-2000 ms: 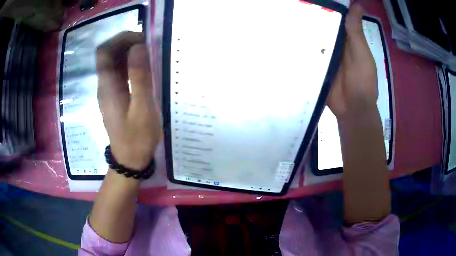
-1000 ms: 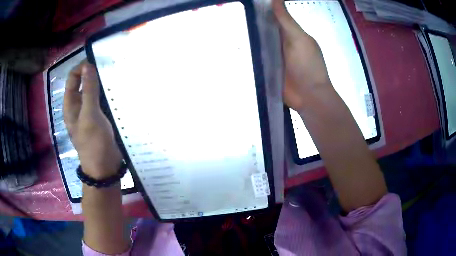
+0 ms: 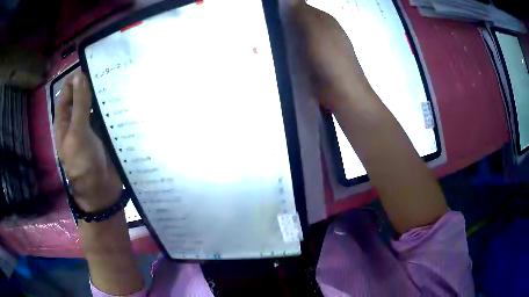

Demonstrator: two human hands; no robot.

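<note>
A large tablet point(image 3: 197, 139) with a black bezel and a glowing white screen is raised and tilted in front of me. Lines of text run down its left side and a barcode label point(image 3: 289, 227) is near its lower right corner. My left hand point(image 3: 87, 151) holds its left edge, thumb side against the bezel. My right hand point(image 3: 325, 52) is at its upper right edge, blurred, its fingers partly hidden at the top. A second lit tablet point(image 3: 400, 75) lies to the right, partly behind my right forearm. A third tablet point(image 3: 132, 213) lies at the left, mostly covered.
The bench point(image 3: 464, 87) is pink-red. Stacked dark slabs with pale edges point(image 3: 17, 145) stand at the far left. Another lit tablet point(image 3: 515, 75) is at the far right edge. White layered sheets or slabs point(image 3: 458, 10) lie at the back right. A blue thing is on the floor at lower right.
Since two seconds ago, my left hand has come to the tablet's left edge, and the tablet has been raised and moved left. In the last second, it has shifted slightly further left.
</note>
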